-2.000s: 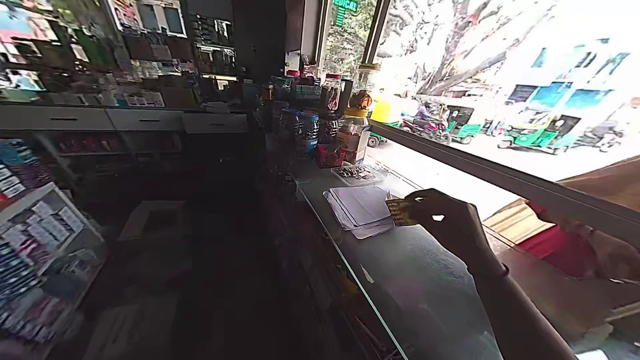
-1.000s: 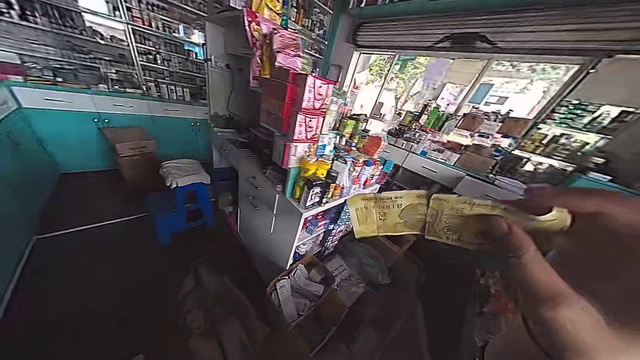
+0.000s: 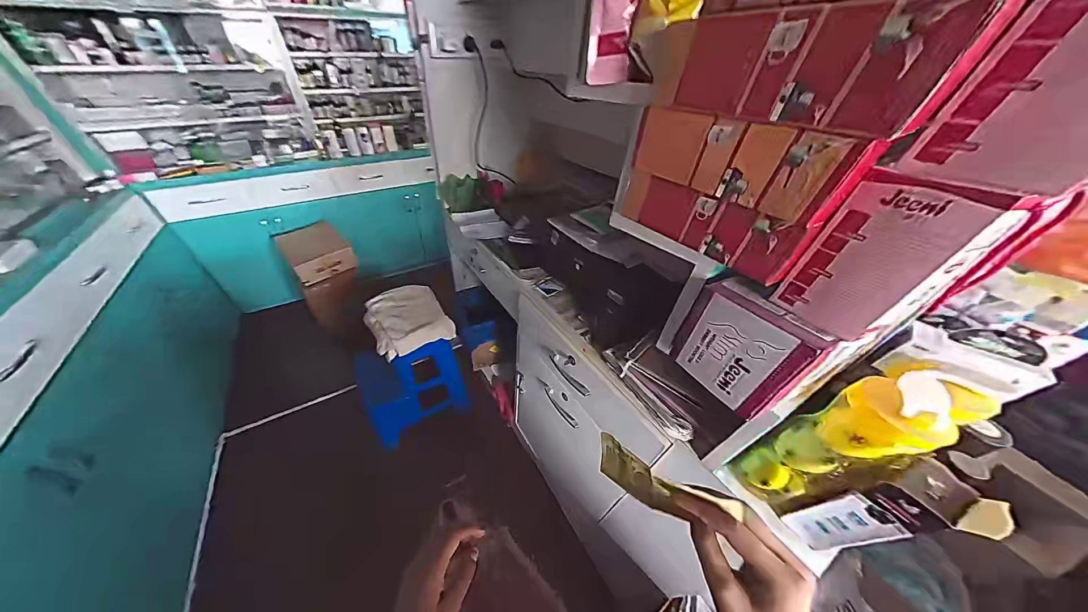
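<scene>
Near the bottom right, my right hand (image 3: pixel 748 552) grips a yellowish banknote (image 3: pixel 633 467) between thumb and fingers; the note points up and left, in front of the white drawer unit (image 3: pixel 561 408). My left hand (image 3: pixel 450 565) is low in the middle over the dark floor, its fingers bent and partly blurred. Whether it holds anything cannot be made out.
Blue plastic stools (image 3: pixel 416 382) with a folded cloth (image 3: pixel 410 319) stand ahead, beside a cardboard box (image 3: pixel 319 263). Teal cabinets (image 3: pixel 297 246) line the left and back. Stacked pink boxes (image 3: pixel 731 348) and packaged goods (image 3: pixel 858 425) fill the right side.
The view has swung from the window counter into the shop. The banknote, stretched out across the view a second ago, is now lower and folded or seen at a slant. The left hand has come into view.
</scene>
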